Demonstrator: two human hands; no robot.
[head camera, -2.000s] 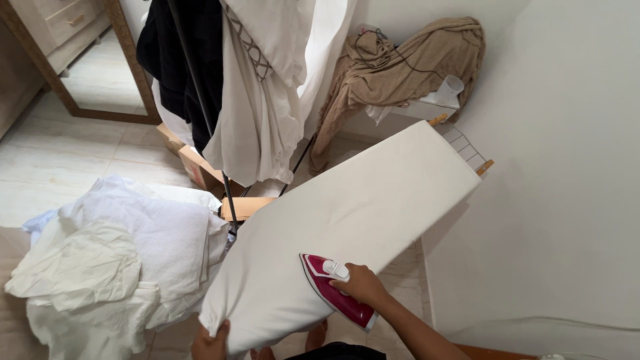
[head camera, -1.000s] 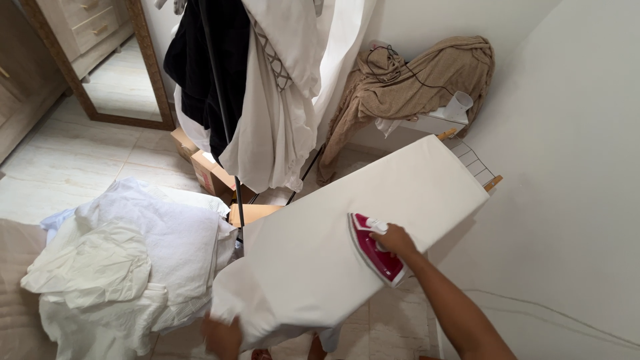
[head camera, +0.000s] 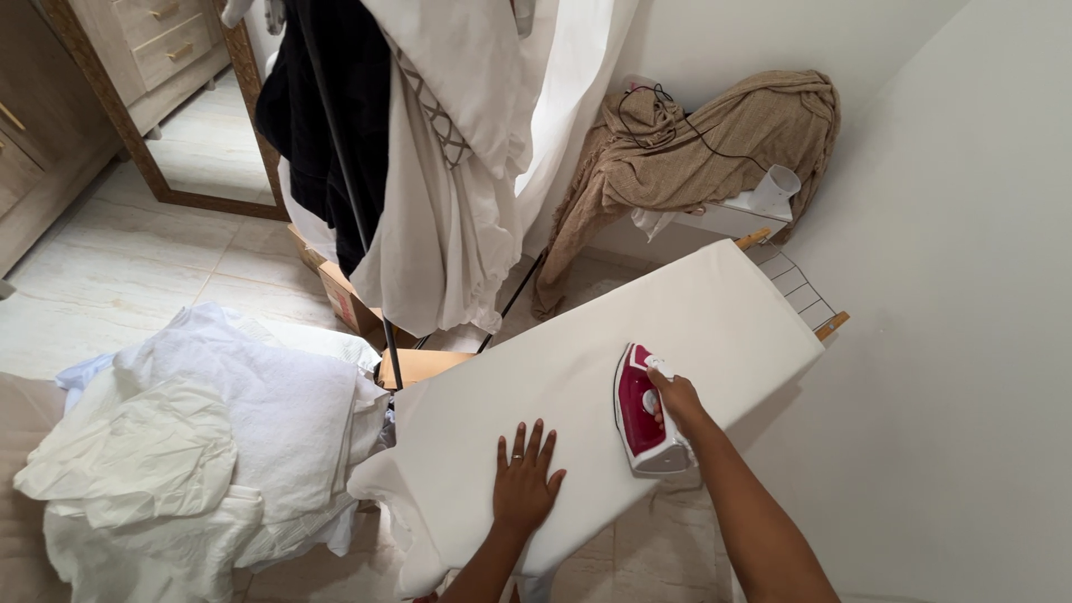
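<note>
A white cloth (head camera: 536, 381) lies stretched over the ironing board, with loose folds hanging at its near left end. My right hand (head camera: 680, 400) is closed round the handle of a magenta and white clothes iron (head camera: 643, 410), whose soleplate rests on the cloth near the board's right edge. Flat on the cloth, fingers spread, is my left hand (head camera: 526, 481), to the left of the iron and holding nothing. A ring shows on one of its fingers.
White linens (head camera: 243, 402) are heaped at the left. Black and white garments (head camera: 452, 167) hang on a rack beyond the board. Behind its far end are a brown cloth (head camera: 737, 126) and a clear cup (head camera: 776, 188). A wire rest (head camera: 796, 285) juts out there, near the wall.
My left hand has moved from the cloth's near left edge onto its flat surface, fingers spread. My right hand has moved the iron farther up the board since the oldest frame.
</note>
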